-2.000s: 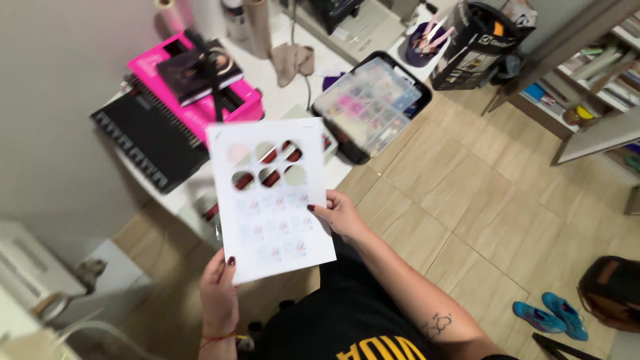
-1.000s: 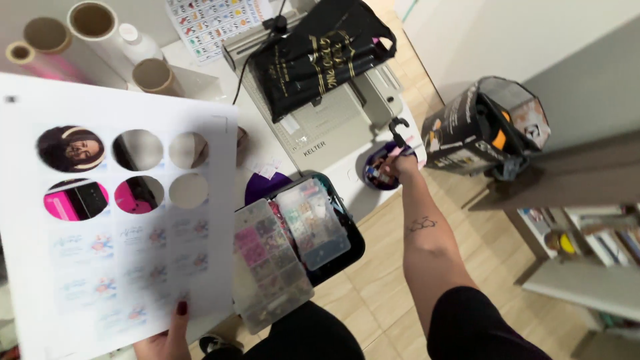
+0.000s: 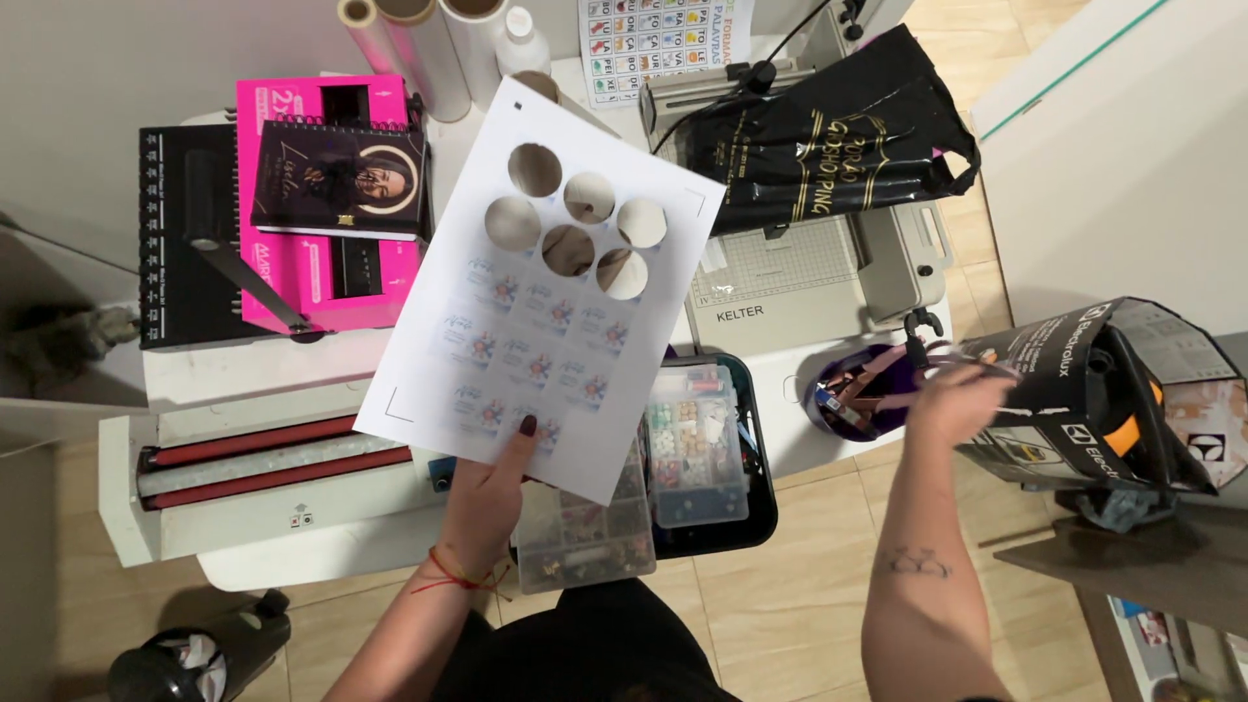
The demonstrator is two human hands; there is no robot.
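A white paper sheet with several round holes cut in its upper part and faint printed designs below hangs tilted in my left hand. My left thumb presses on its lower edge, the fingers hidden behind. At the right, my right hand is closed around scissors, whose handle loops show at the fingers. It is over the right side of a purple cup that holds pens and other tools.
Below the sheet lie clear compartment boxes of small beads and a dark tray. A paper cutter under a black plastic bag, a roller laminator, a pink box with a notebook, and rolls stand around.
My right hand has left the sheet and reached to the purple cup, and now has scissors in it. My left hand still holds the sheet, which is now tilted.
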